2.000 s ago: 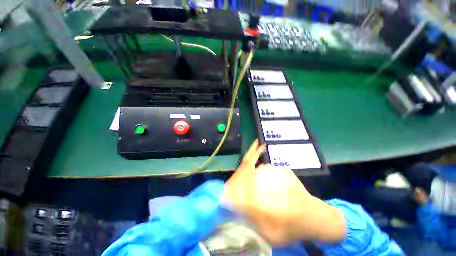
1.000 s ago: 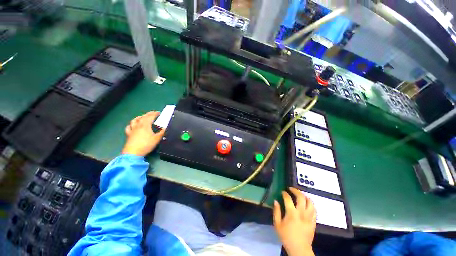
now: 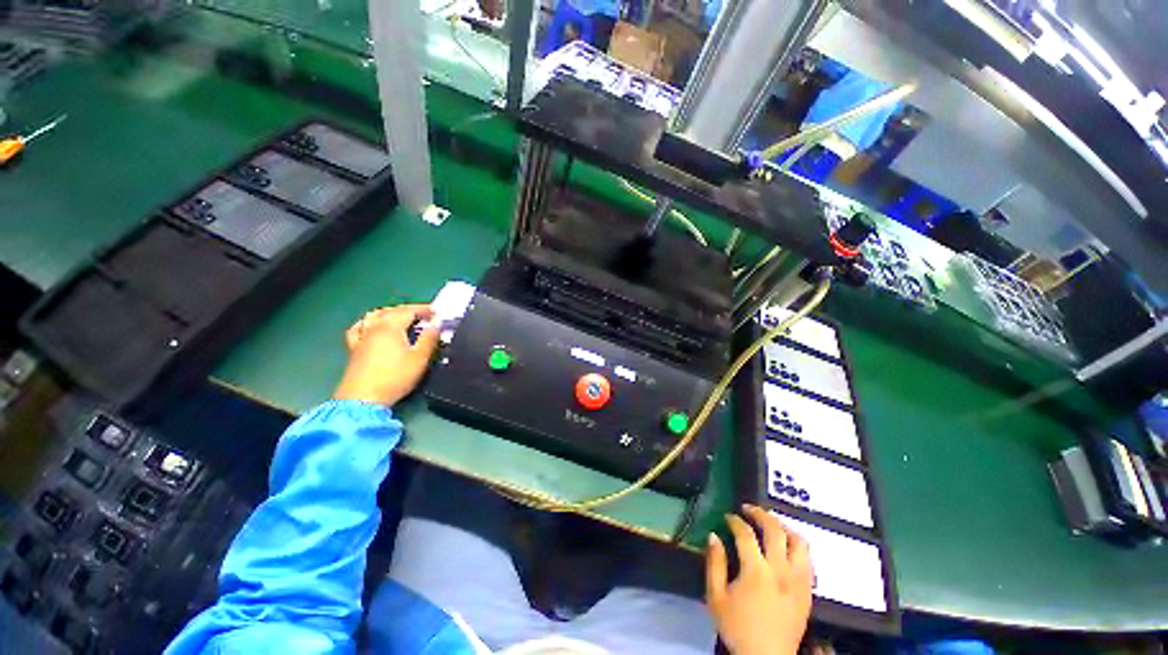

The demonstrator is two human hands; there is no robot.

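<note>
My left hand (image 3: 388, 356) is at the left end of the black control box (image 3: 564, 407), its fingertips at a small white card (image 3: 452, 305); whether it grips the card cannot be told. My right hand (image 3: 761, 582) rests, fingers spread, on the near left corner of the right tray (image 3: 881, 576), partly over the nearest white phone cover (image 3: 843, 564). Several white covers fill this tray. The left tray (image 3: 211, 275) has three greyer covers in its far slots and dark empty slots nearer. The press (image 3: 666, 166) stands between the trays; its nest is largely hidden in shadow.
A yellowish air hose (image 3: 737, 380) hangs across the control box's right end. A metal post (image 3: 405, 115) stands behind the left tray. Blister trays lie at the back (image 3: 1012, 297) and lower left (image 3: 109, 512). An orange-handled tool (image 3: 13, 149) lies far left.
My hands came apart from in front of the right tray, the left to the card and the right to the tray's near end. Over the last second they barely moved; the view shifted slightly.
</note>
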